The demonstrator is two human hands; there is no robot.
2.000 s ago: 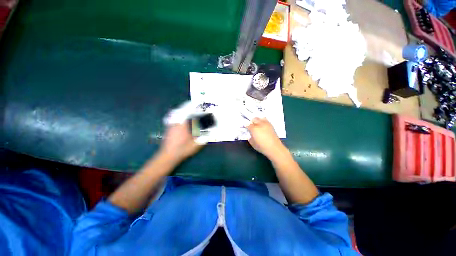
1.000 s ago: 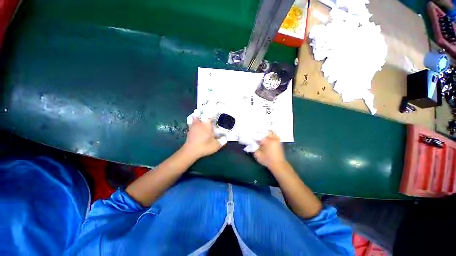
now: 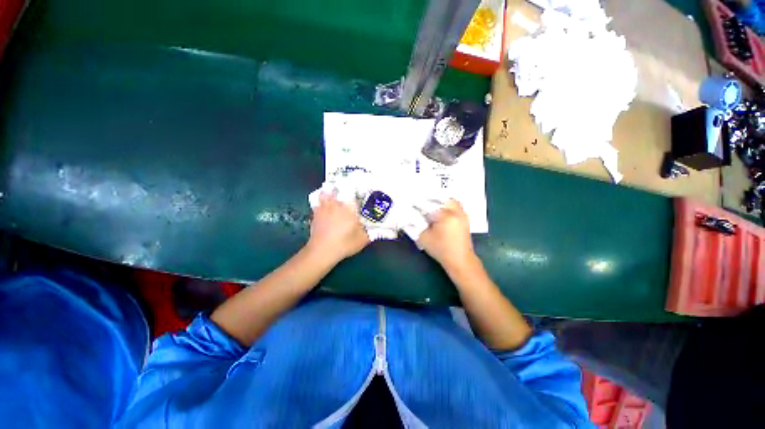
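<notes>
A small dark rounded-square watch head [image 3: 376,205] with a shiny rim and some colour on its face is held in white cloth by my left hand [image 3: 337,228]. My right hand [image 3: 447,233] holds another crumpled white cloth [image 3: 417,219], just right of the watch head. The fingertips are partly hidden by the cloths. Both hands are over the lower edge of a white paper sheet [image 3: 382,142] with dark smudges. A dark container with a round silvery top [image 3: 449,131] stands at the sheet's upper right corner.
A grey metal post [image 3: 432,54] rises behind the sheet. An orange-red box [image 3: 477,62] with yellow contents is beside it. A white cloth pile [image 3: 579,84] lies on brown board [image 3: 520,138]. A black box [image 3: 699,138], blue-white roll [image 3: 720,93] and red tray [image 3: 684,260] are right.
The watch head's face was plain black and now shows bright coloured marks. My right hand and its cloth have moved slightly up, after a blur. The view has shifted a little.
</notes>
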